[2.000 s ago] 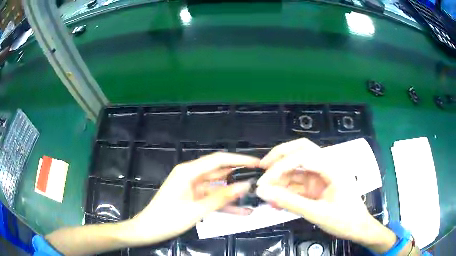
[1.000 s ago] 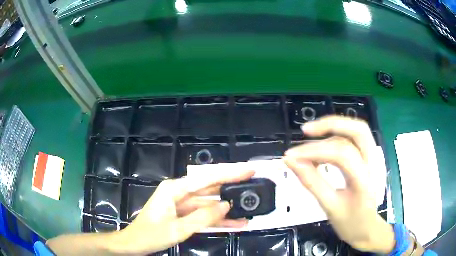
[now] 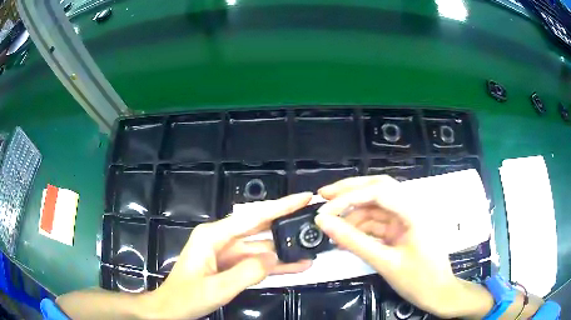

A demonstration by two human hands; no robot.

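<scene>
A black camera unit [image 3: 289, 240] with a silver-grey ring faces up in my left hand [image 3: 235, 250], gripped between thumb and fingers. My right hand [image 3: 388, 231] has thumb and index fingertips pinched at the unit's upper right edge. Whether a small part is between them cannot be told. A white liner sheet [image 3: 447, 200] with tiny dark marks lies over the black blister tray [image 3: 188, 164] beneath both hands. The tray holds ringed units in some pockets, one at upper middle [image 3: 255, 189] and others at the upper right [image 3: 390, 132].
Small black units [image 3: 496, 90] sit on the green belt [image 3: 300, 69] at upper right. White spare liner sheets [image 3: 529, 225] lie at right. A label card [image 3: 59, 214] and a clear blister tray [image 3: 19, 181] lie at left. A grey metal post [image 3: 74, 78] stands at upper left.
My right hand was apart from the unit over the sheet and has come back to the unit's right edge. My left hand keeps the unit, now tilted. The belt units sit slightly farther right.
</scene>
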